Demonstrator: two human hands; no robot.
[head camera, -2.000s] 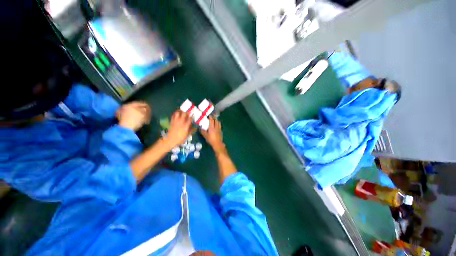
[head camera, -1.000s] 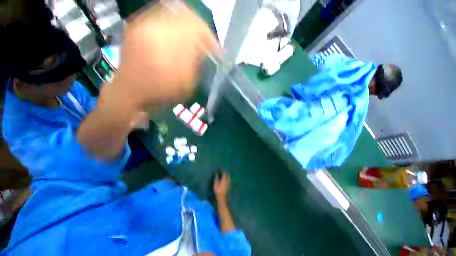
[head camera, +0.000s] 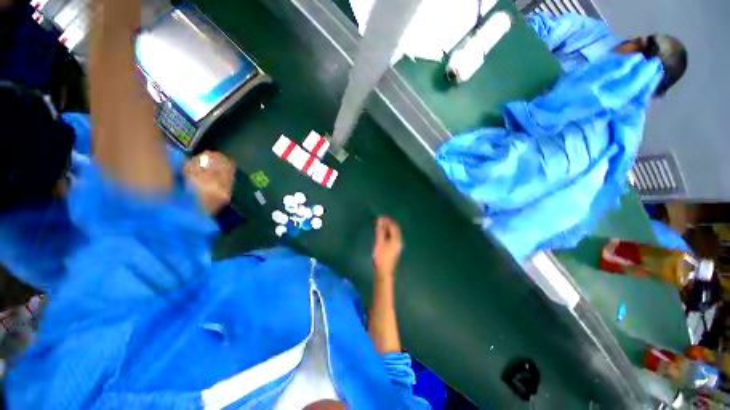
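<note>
Small white cartons with red bands (head camera: 307, 160) lie in a tight cluster on the green bench. Below them is a loose pile of white and blue coin-size pieces (head camera: 298, 213). My right hand (head camera: 388, 243) is low over the bench, right of the pile, with its fingers bent; whether it holds something small cannot be told. My left forearm reaches up at the upper left, and its hand is cut off by the top edge.
A digital scale (head camera: 196, 72) stands at the upper left, near a neighbour's hand (head camera: 212, 180). A green scrap (head camera: 259, 178) and a pale strip lie beside the pile. A metal rail (head camera: 416, 128) runs beyond. A black lump (head camera: 522, 378) lies lower right.
My left hand has left the cartons, passed across the upper view and gone out of the picture. My right hand has moved away from the cartons to the right.
</note>
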